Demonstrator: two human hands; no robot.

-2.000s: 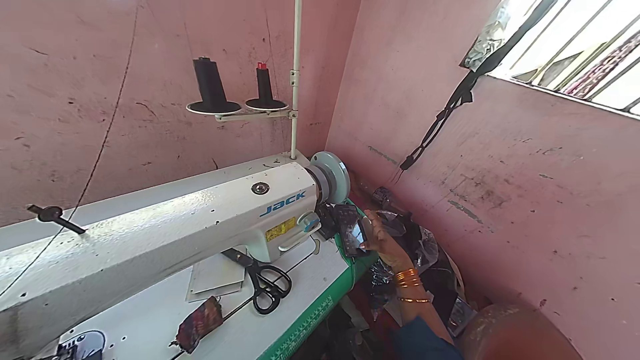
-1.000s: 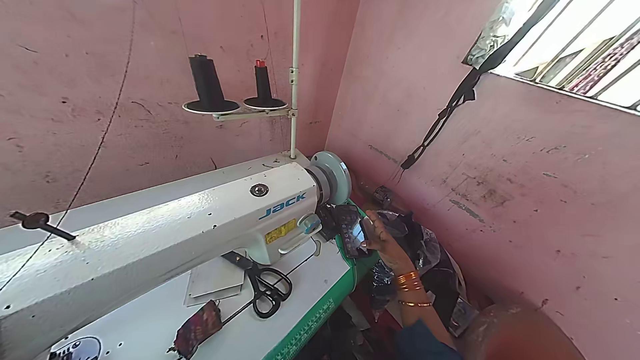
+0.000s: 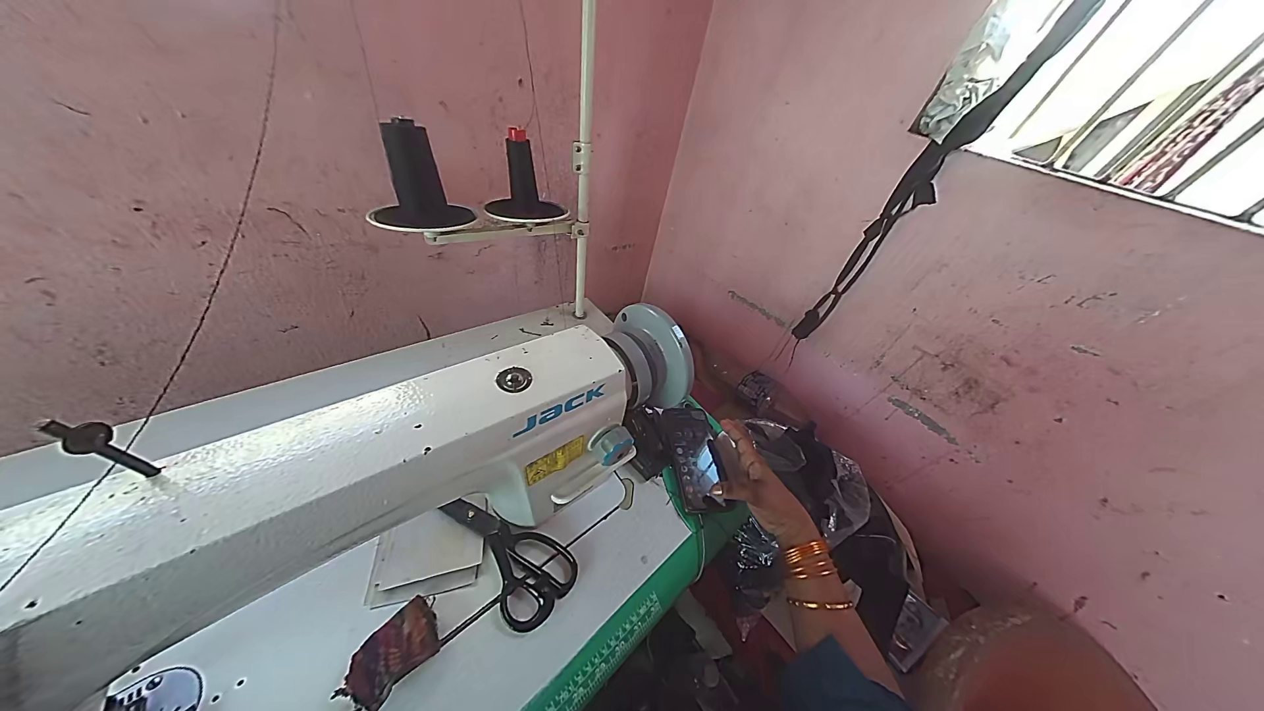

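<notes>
My right hand (image 3: 762, 486), with gold bangles at the wrist, is at a dark smartphone (image 3: 697, 462) near the right end of a white Jack sewing machine (image 3: 395, 444). The fingers lie along the phone's right edge, and its screen is partly lit. Just left of the phone is the machine's handwheel (image 3: 657, 355). Black-handled scissors (image 3: 523, 573) rest on the white machine table (image 3: 553, 652), their blades partly over some pale sheets (image 3: 425, 558). A dark patterned cloth scrap (image 3: 393, 652) lies in front of them. My left hand is out of view.
Two black thread cones (image 3: 413, 173) stand on a thread stand (image 3: 583, 128) behind the machine. A green measuring tape strip (image 3: 622, 637) runs along the table edge. Plastic-wrapped bundles (image 3: 839, 504) are heaped on the right, beside a rounded reddish-brown object (image 3: 1027, 662). Black straps (image 3: 889, 207) hang from the barred window.
My right hand stays at the phone; its fingers have shifted slightly. The scissors and machine stay in place.
</notes>
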